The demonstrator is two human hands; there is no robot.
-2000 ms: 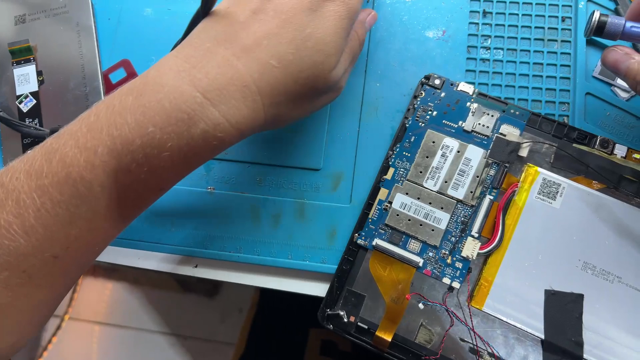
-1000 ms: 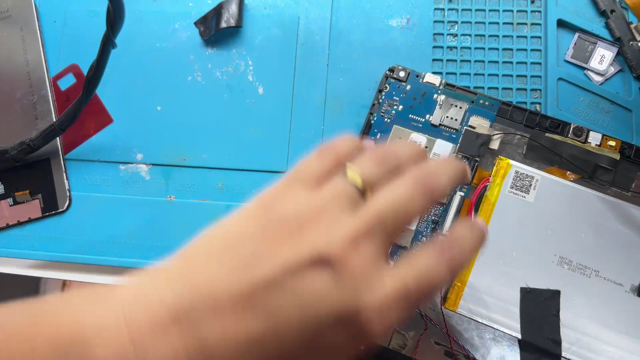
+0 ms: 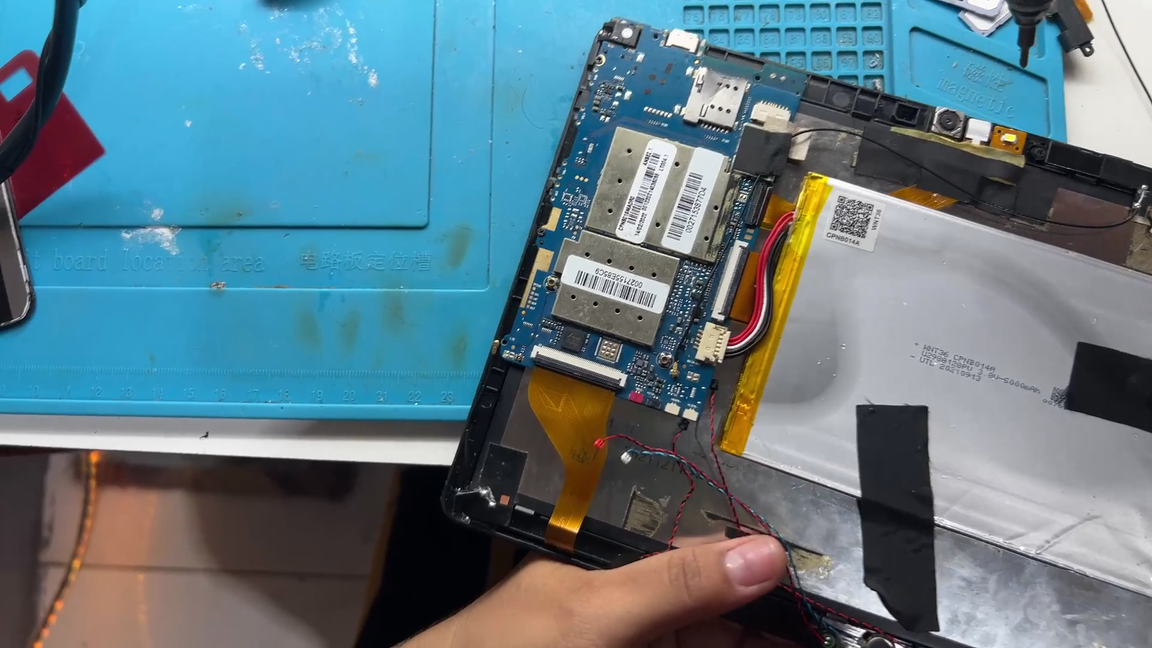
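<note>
An opened tablet point(image 3: 783, 504) lies tilted, its inside facing up. My left hand point(image 3: 648, 594) grips its lower edge, thumb on top beside thin twisted red and blue wires point(image 3: 720, 486), fingers hidden beneath. Inside are a blue circuit board point(image 3: 576, 162) with metal shields, an orange flex cable point(image 3: 571, 450) and a silver battery point(image 3: 954, 297) with yellow tape along one edge. Red, black and white wires point(image 3: 763, 288) run from the battery to a white connector point(image 3: 712, 343) on the board. Black tape point(image 3: 898, 513) crosses the battery's lower edge. My right hand is out of view.
A blue repair mat point(image 3: 225, 324) lies under the tablet's upper part. A dark pointed tool tip point(image 3: 1027, 40) shows at top right, near small parts. At left are a red plastic piece point(image 3: 63, 157), a black cable point(image 3: 45, 90) and a screen's edge point(image 3: 18, 270).
My left hand has moved from over the mat, across the tablet, to its lower edge, which it now grips. The hand with a cylindrical object at upper right two seconds ago is out of view.
</note>
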